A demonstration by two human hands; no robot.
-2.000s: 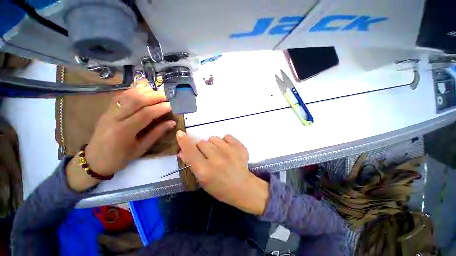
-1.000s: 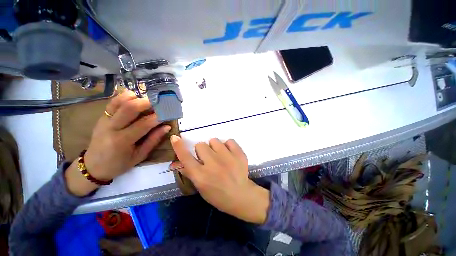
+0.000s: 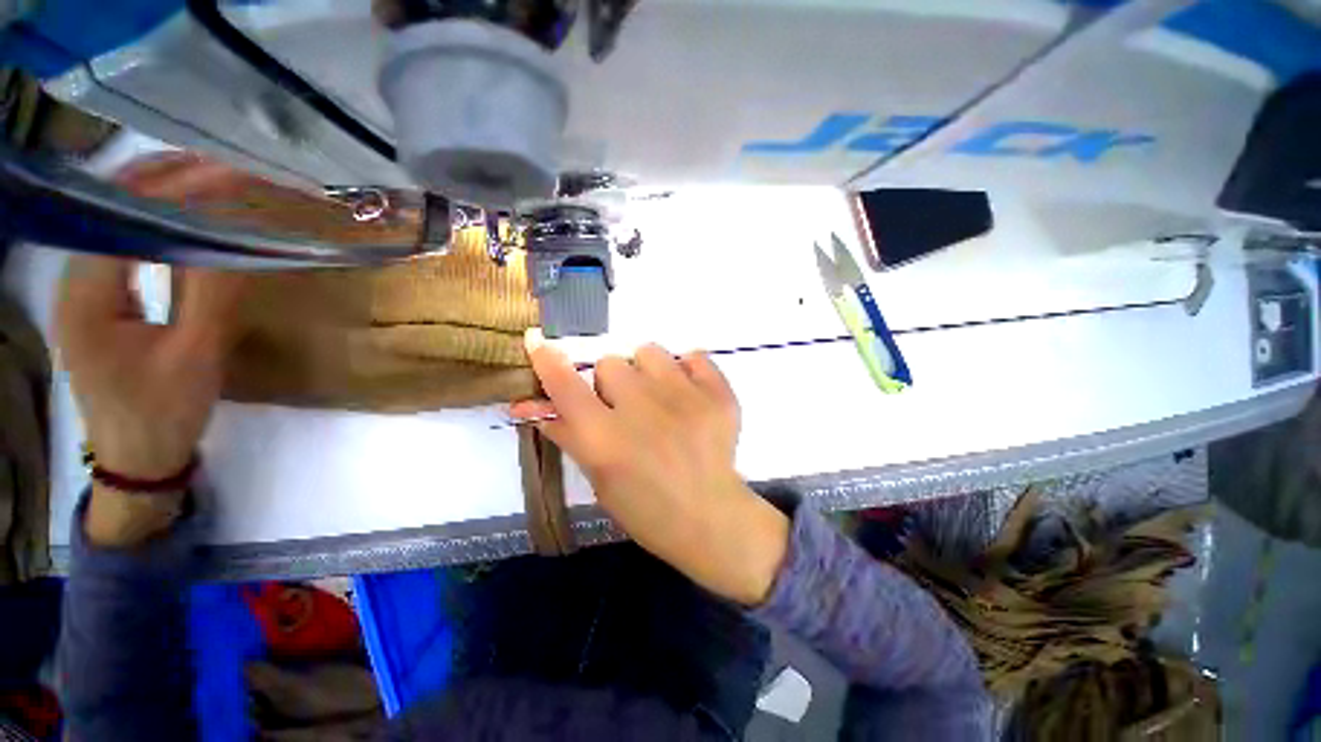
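Note:
The brown ribbed fabric panel [image 3: 449,297] lies left of the grey edge guide [image 3: 574,302], puckered and folded near the needle area. My left hand [image 3: 138,341] is blurred at the panel's left end, its fingers partly behind the shiny curved object; its grip cannot be told. My right hand [image 3: 645,435] has its fingertips at the panel's right edge, just below the guide, with a thin silver tool [image 3: 525,420] held in it. A narrow brown strip [image 3: 545,493] hangs from there over the table's front edge.
Thread snips [image 3: 866,319] and a dark phone [image 3: 924,226] lie right of the needle. The white machine head [image 3: 695,87] spans the top. A strip bundle [image 3: 1058,580] is at lower right. A blue crate [image 3: 394,638] sits below the table.
My left hand has moved from beside the needle to the far left. The panel is now bunched and turned, its beaded left edge no longer seen. My right hand has stayed near the guide.

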